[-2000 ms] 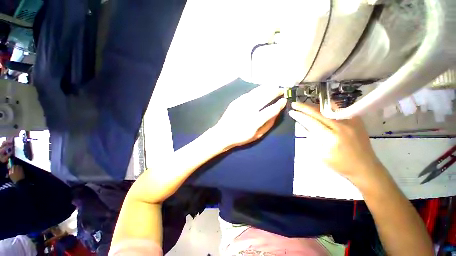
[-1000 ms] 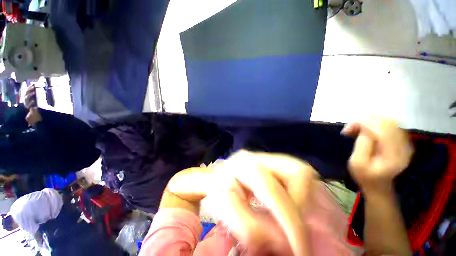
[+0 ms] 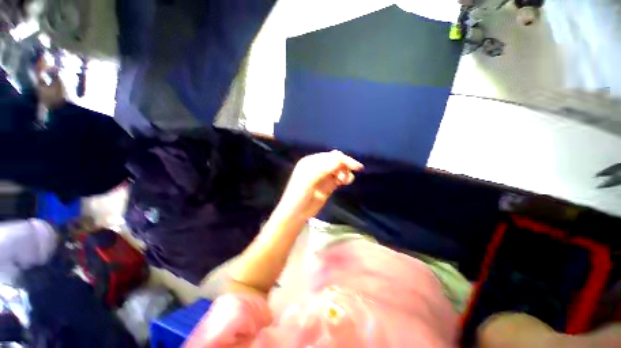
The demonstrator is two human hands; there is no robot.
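Note:
A navy cut panel (image 3: 368, 112), greyer and greenish in its upper part, lies on the white table and reaches its front edge. Its upper right corner is at the yellow-green bit (image 3: 455, 31) by the needle area. My left hand (image 3: 323, 178) is in front of the table edge, below the panel, with curled fingers; whether it pinches any cloth is not clear. Part of my right arm (image 3: 521, 331) shows at the bottom right, and its hand cannot be made out. The picture is blurred.
Stacked dark panels (image 3: 184, 61) lie on the table at left. Dark snips (image 3: 609, 175) lie at the right edge. Below are a dark garment heap (image 3: 197, 197), a red-framed crate (image 3: 598, 272) and a blue basket (image 3: 178, 322). Another person's hand (image 3: 50, 92) shows at left.
Both hands have left the panel at the needle and come down towards my body. My left hand has since risen towards the table edge; my right hand has dropped away. The view has shifted downwards.

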